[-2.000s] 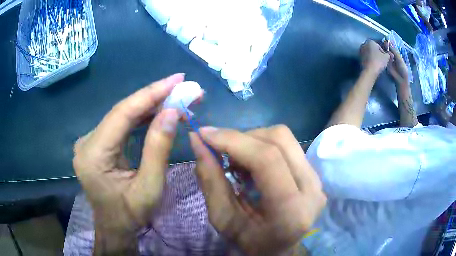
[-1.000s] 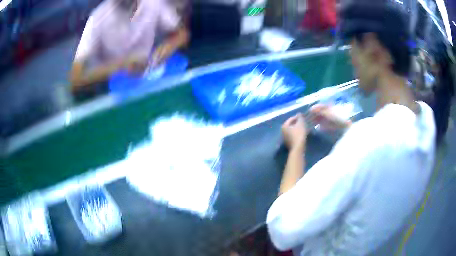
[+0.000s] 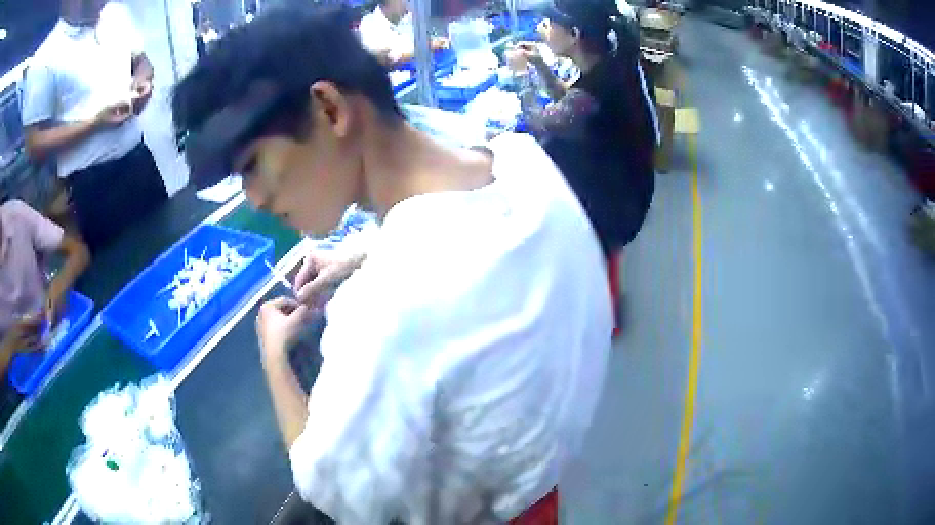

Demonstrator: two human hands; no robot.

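Neither of my hands is in the picture. Nearest in front of me, a clear plastic bag of white housings lies at the lower left, with a small green dot on it. A blue tray beyond it holds scattered white assembled pieces with thin stems. A person in a white shirt sits close by and holds a thin white piece in the fingertips.
The green conveyor belt with pale edging runs along the left. A second blue tray is at the far left beside a person in pink. Other people are farther back. A yellow line crosses the grey floor at right.
The view has swung up and to the right. My hands, the white housing and blue stem, and the clear tubs have left the picture. The bag now shows at lower left.
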